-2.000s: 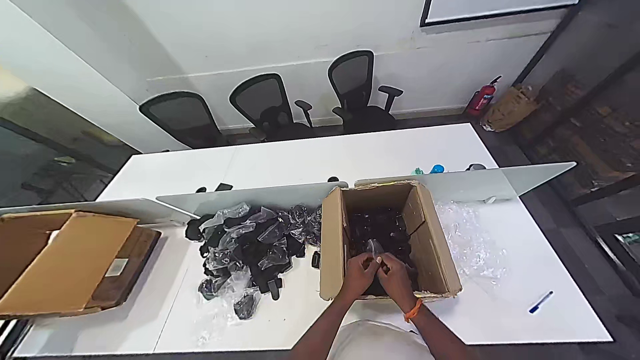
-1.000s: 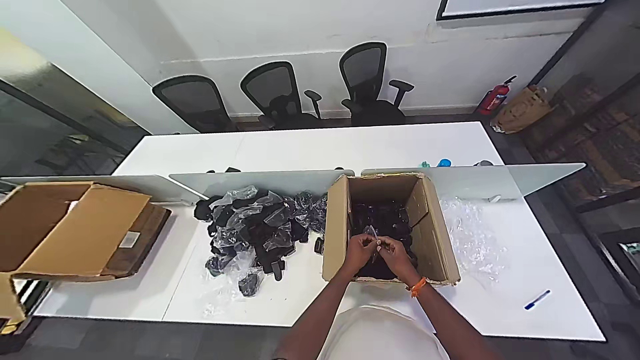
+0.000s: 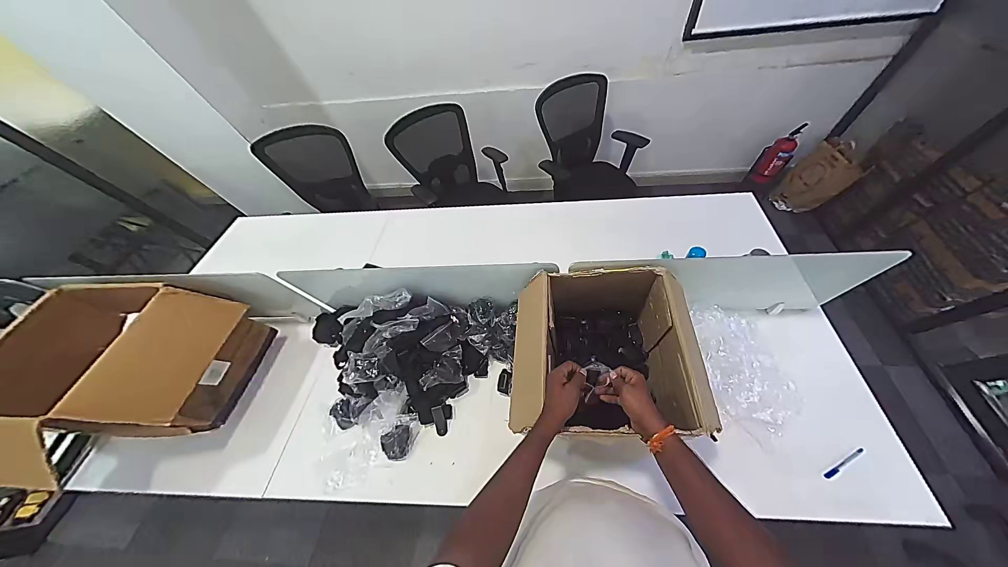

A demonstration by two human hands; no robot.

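Note:
My left hand [image 3: 564, 391] and my right hand [image 3: 631, 394] are close together over the near side of an open cardboard box [image 3: 529, 358]. Between them they pinch a clear plastic bag [image 3: 597, 373] by its edges; a dark item seems to be inside, too small to name. Dark wrapped items [image 3: 602, 335] lie deep in the box beneath my hands. Left of the box is a pile of black items in clear plastic bags [image 3: 405, 346]. To its right, crumpled clear plastic [image 3: 744, 370] lies on the white table [image 3: 441, 480].
At the far left stands another open cardboard box [image 3: 150, 362]. Low frosted partitions [image 3: 425, 282] run across the table behind the boxes. A pen [image 3: 843, 463] lies near the right end. Beyond are mesh office chairs [image 3: 431, 150] and a red fire extinguisher [image 3: 775, 157].
Both hands stay together at the near side of the box, with small shifts of the fingers on the plastic bag. The view has shifted slightly.

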